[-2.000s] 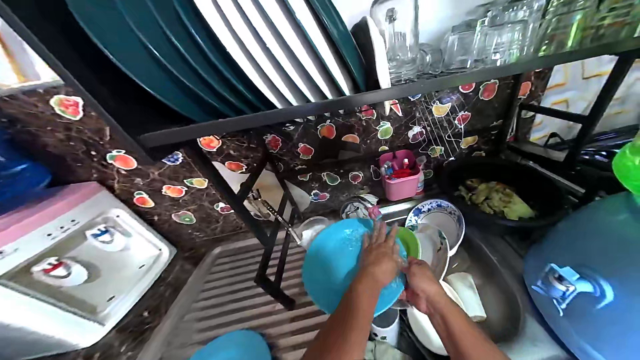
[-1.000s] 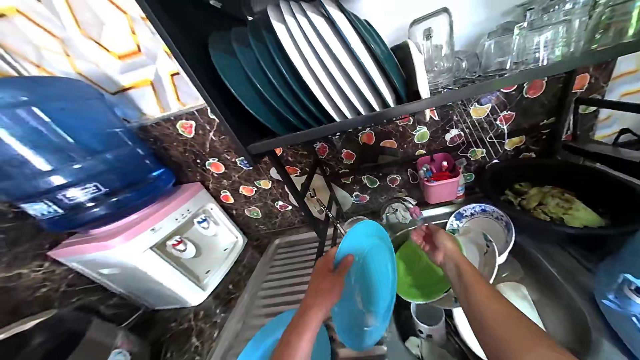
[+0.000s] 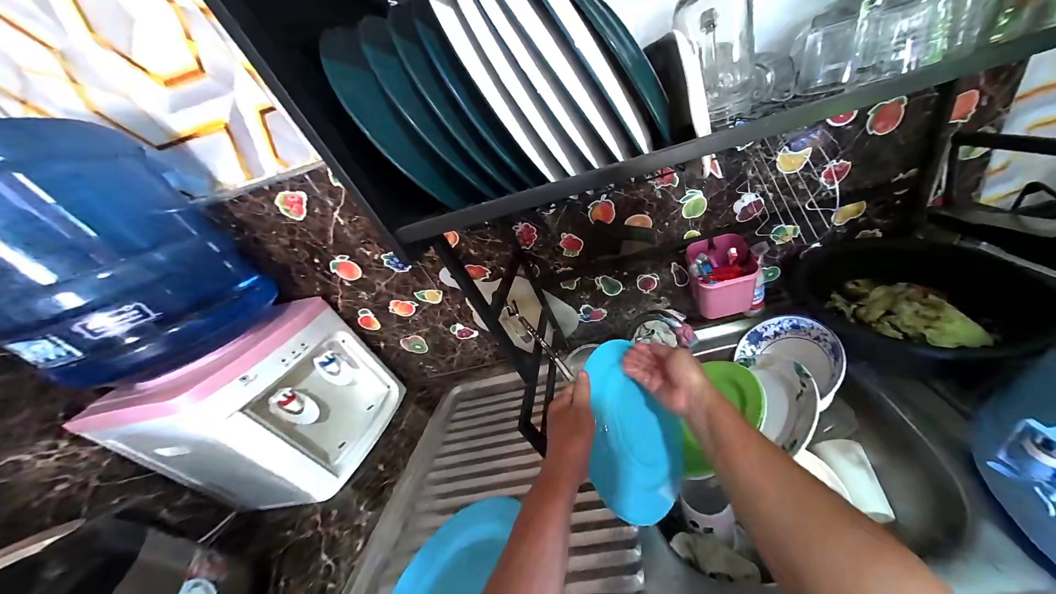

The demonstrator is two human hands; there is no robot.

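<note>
My left hand (image 3: 571,417) grips the left edge of a blue plastic plate (image 3: 631,445), which is tilted steeply above the sink's ribbed drainboard (image 3: 487,437). My right hand (image 3: 667,375) touches the plate's upper right part with its fingers curled; whether it holds anything is unclear. Behind that forearm a green plate (image 3: 737,392) leans by patterned white plates (image 3: 784,396) in the steel sink (image 3: 907,470). A cup (image 3: 707,499) and a wet cloth (image 3: 716,557) sit below them. Another blue plate (image 3: 462,549) lies on the drainboard at lower left.
A black rack (image 3: 577,183) with upright plates and glass mugs (image 3: 833,58) overhangs the sink. The faucet (image 3: 540,338) stands by a rack leg. A pink caddy (image 3: 724,276) and a black basin (image 3: 924,301) are behind. A water dispenser (image 3: 247,404) is left, a blue jug (image 3: 1023,454) right.
My right hand has come back to the blue plate from above the green plate, where it was a second ago. The view has swung left since the oldest frame.
</note>
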